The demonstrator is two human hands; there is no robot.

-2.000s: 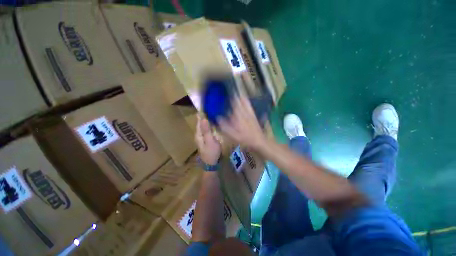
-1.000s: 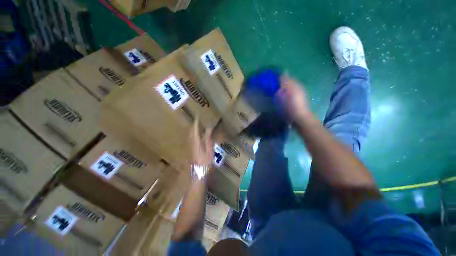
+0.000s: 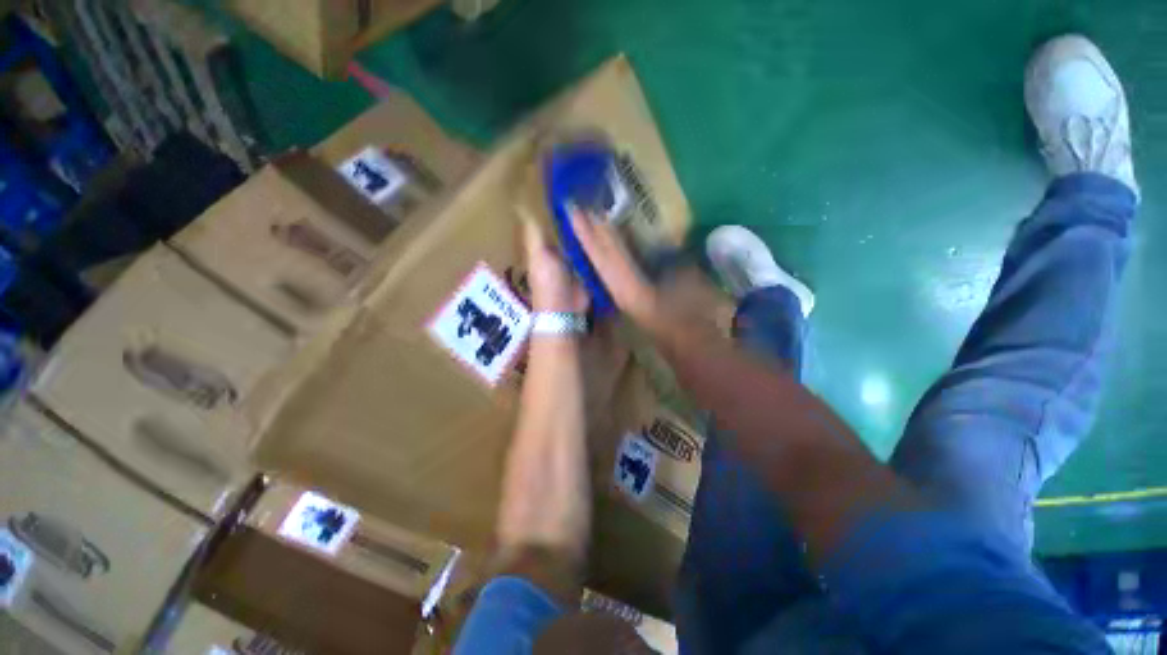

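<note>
A large brown carton (image 3: 384, 422) with a white, red-edged battery label (image 3: 483, 324) stands tilted in front of me. My right hand (image 3: 621, 269) holds a blurred blue and black hand-held tool (image 3: 579, 179) against the upper part of the cartons, over a second label. My left hand (image 3: 553, 275), with a light band at the wrist, is at the carton just left of the tool. Its fingers are blurred and partly hidden, so its grip is unclear.
More printed cartons (image 3: 141, 358) stand in rows at the left, one with an open gap at the bottom. Another carton (image 3: 320, 32) is at the top left. My shoes (image 3: 1081, 109) are on the green floor (image 3: 870, 256). A yellow line crosses the floor at lower right.
My right hand has brought the blue tool leftward from beside the carton onto it. My left hand has moved up and right. The view has shifted, and both shoes now show.
</note>
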